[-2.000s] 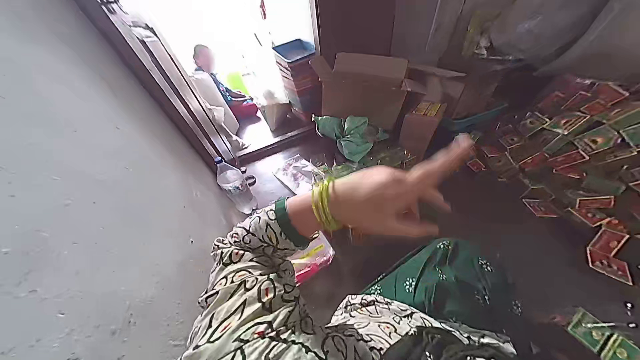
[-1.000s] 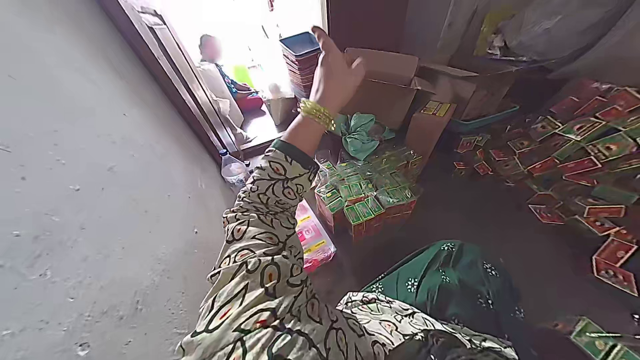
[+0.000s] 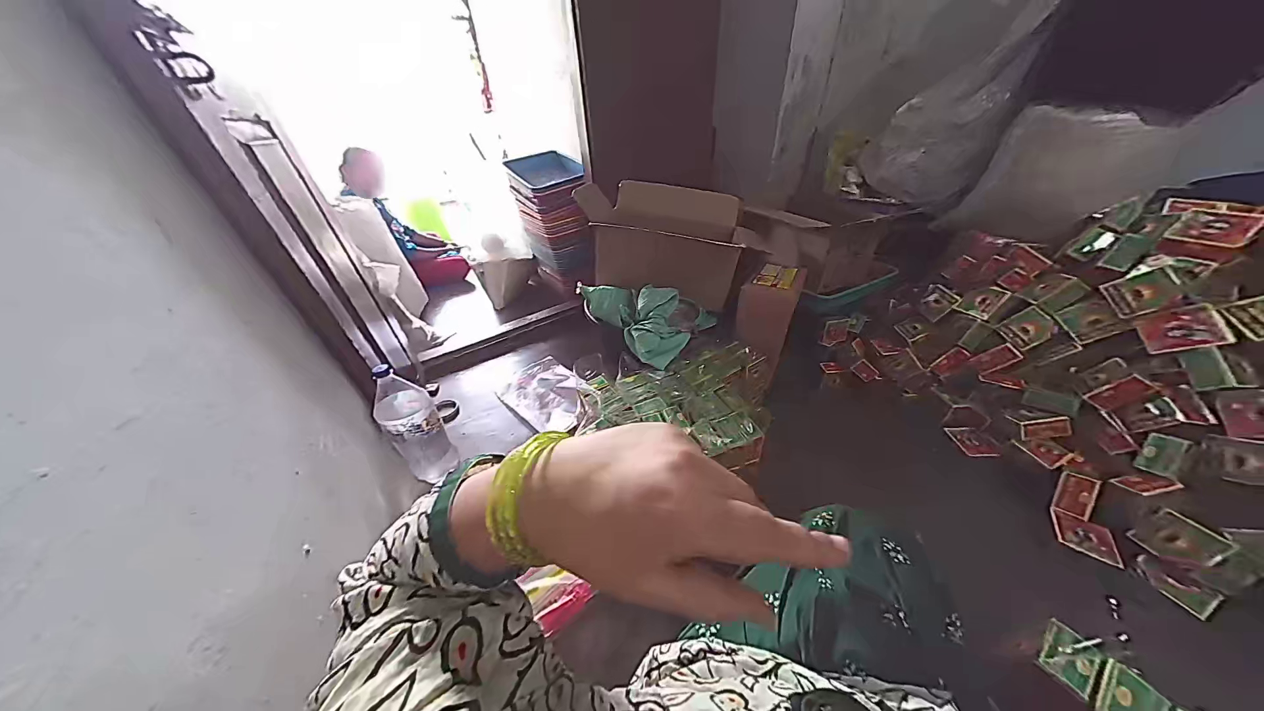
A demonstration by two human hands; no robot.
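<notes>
My left hand (image 3: 657, 523) wears yellow-green bangles and reaches in from the lower left, palm down, index finger and thumb apart, with nothing visible in it. It hangs over the green patterned cloth (image 3: 864, 583) on my lap. Just beyond it lies a pile of clear-wrapped green packets (image 3: 681, 395), partly hidden by the hand. A pink and yellow packet (image 3: 558, 597) shows below the wrist. To the right, many red and green printed card pieces (image 3: 1027, 326) are scattered on the dark floor, and green ones (image 3: 1106, 671) lie at the bottom right. My right hand is out of view.
A plastic bottle (image 3: 410, 420) stands by the left wall. Ahead are a tied green cloth bundle (image 3: 652, 321), open cardboard boxes (image 3: 667, 247), a narrow carton (image 3: 768, 311) and a teal tray (image 3: 854, 291). Stacked trays (image 3: 553, 217) and a seated person (image 3: 405, 222) are at the bright doorway.
My left hand pointed right two seconds ago, was raised toward the doorway one second ago, and is now lowered, pointing right over my lap.
</notes>
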